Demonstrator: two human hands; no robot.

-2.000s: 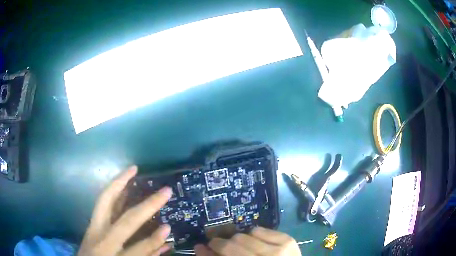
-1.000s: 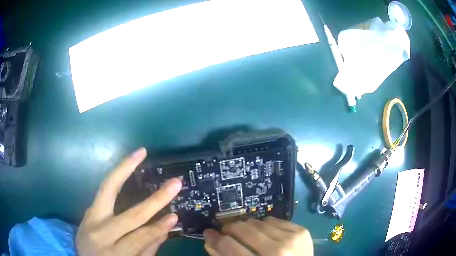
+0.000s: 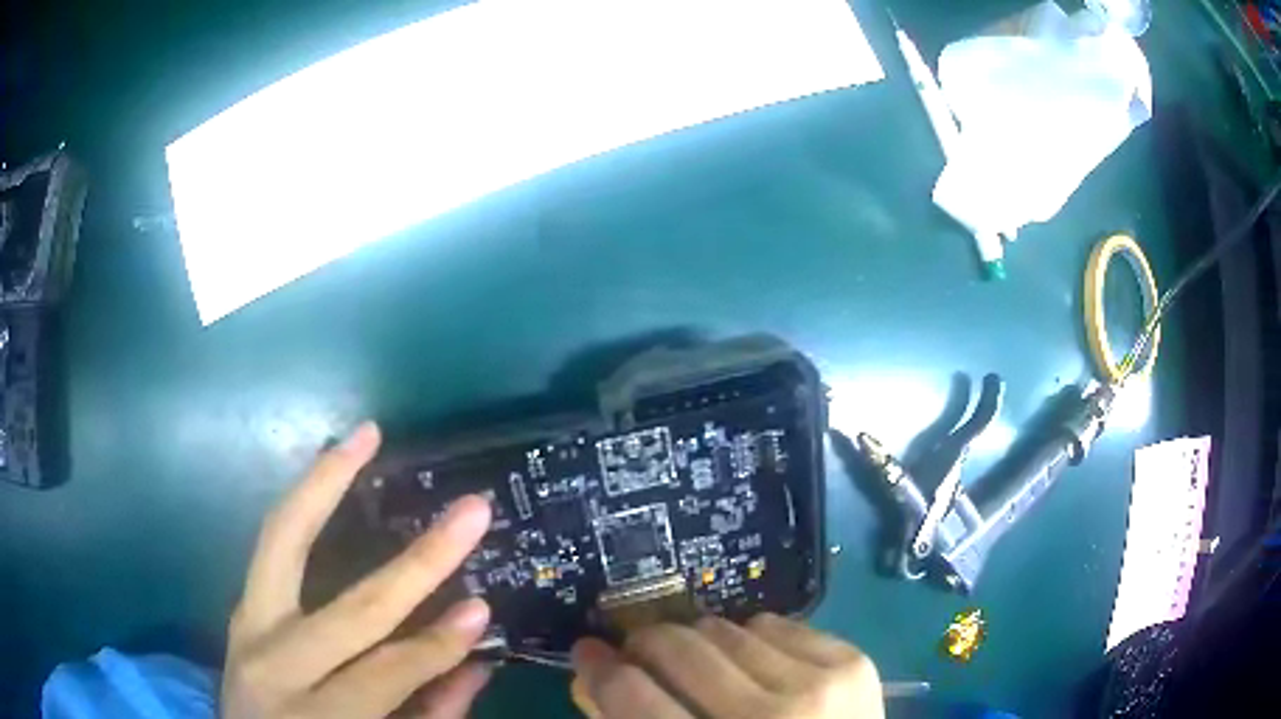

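A black device housing (image 3: 812, 485) lies on the green bench with a black circuit board (image 3: 569, 527) inside it. My left hand (image 3: 344, 604) spreads over the left end of the unit, fingertips on the board and thumb at its lower edge. My right hand (image 3: 738, 667) is at the lower edge, fingers curled. A brownish-gold flex cable (image 3: 646, 604) shows just above my right fingers, below the square chip outlines. A thin silver tool, perhaps tweezers (image 3: 903, 690), sticks out to the right of my right hand; its grip is hidden under the fingers.
An air blow gun (image 3: 983, 506) lies right of the housing, its hose running to a tape roll (image 3: 1120, 309). Gold-coloured parts (image 3: 964, 635) lie below it. A white bottle (image 3: 1040, 120), a pen (image 3: 927, 84) and a paper label sheet (image 3: 1163, 541) are right. Another unit (image 3: 31, 323) is far left.
The flex cable shows more plainly above my right fingers, over the board's lower edge. The housing and hands shifted right, then slightly back left in view, with the whole scene shifting too.
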